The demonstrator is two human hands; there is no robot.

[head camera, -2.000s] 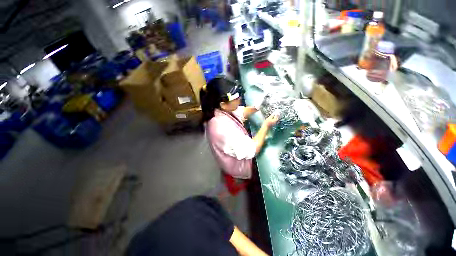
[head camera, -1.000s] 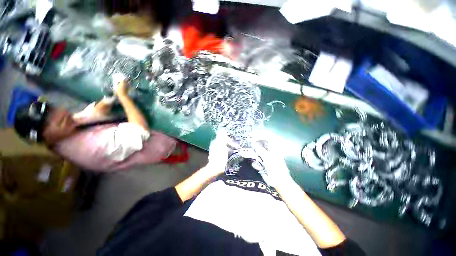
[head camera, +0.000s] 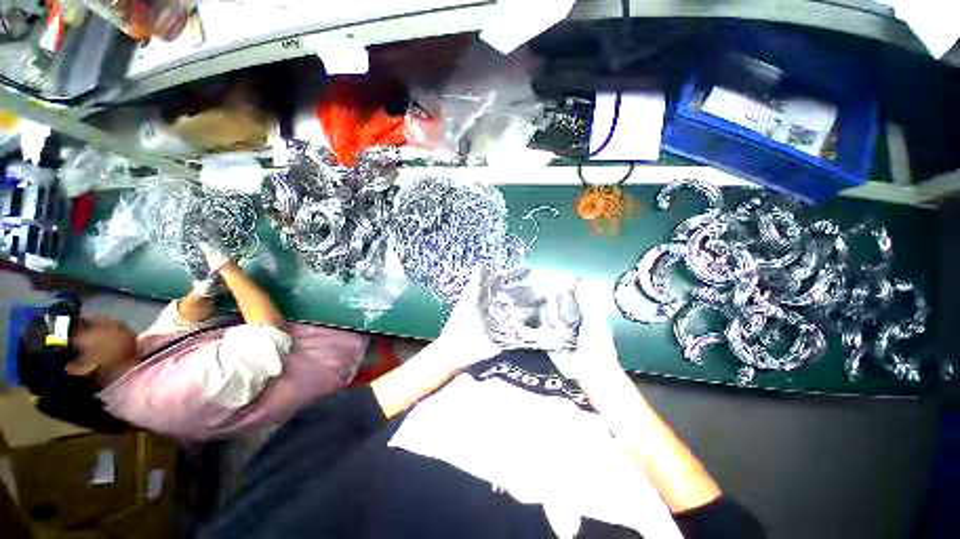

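Note:
My left hand [head camera: 471,324], in a white glove, and my right hand [head camera: 590,345], also gloved, hold a curved bundle of wire leads [head camera: 526,333] between them at the bench's front edge. Overexposure blurs the fingers. The loose wire pile [head camera: 447,232], round and tangled, lies just beyond my left hand. Curved silvery and dark wire bundles [head camera: 742,279] lie heaped to the right of my right hand.
A green bench top [head camera: 558,242] runs across. A darker wire heap [head camera: 332,216] and a far-left wire heap [head camera: 179,216] lie left, beside a coworker [head camera: 200,368]. Behind are an orange tangle [head camera: 602,205], a blue bin [head camera: 774,126], a white paper [head camera: 625,124] and a red-orange bag [head camera: 358,124].
The view has swung right and down from the aisle to the bench. Both my hands, out of view two seconds ago, stay together at the front edge, with the held wires now showing more clearly.

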